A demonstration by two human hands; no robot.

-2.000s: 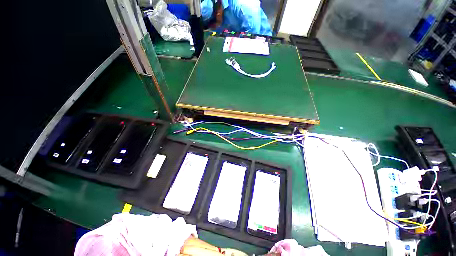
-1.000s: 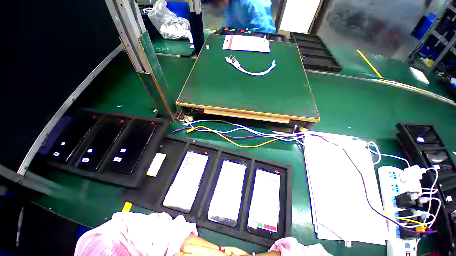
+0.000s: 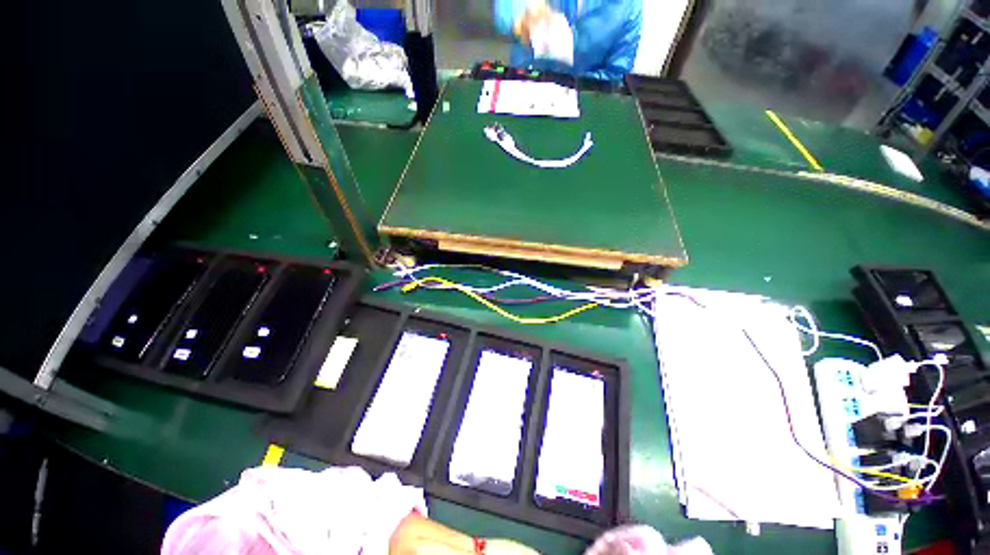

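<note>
A black four-slot tray point(image 3: 434, 417) lies in front of me. Three smartphones with white screens are side by side in it. The right smartphone point(image 3: 571, 434) shows a red and green block at the bottom. The left slot holds no phone and has a pale label point(image 3: 337, 362). My left hand point(image 3: 505, 547) is cut off by the bottom edge; the wrist with a red band and a pink sleeve show, and the fingers are hidden. Of my right arm only a pink sleeve end shows at the bottom edge; the hand is out of the picture.
A tray of dark-screened phones point(image 3: 223, 320) is at left. Cables point(image 3: 521, 293) run behind the trays, below a raised platform point(image 3: 532, 195) holding a white cable point(image 3: 543, 160). Paper sheets point(image 3: 744, 412), a power strip point(image 3: 845, 434) and another tray are right. A metal post and a person in blue are beyond.
The view has shifted slightly. Less of my forearms shows at the bottom edge. The person opposite has moved right, with a hand raised near something white. The phones and trays have not moved.
</note>
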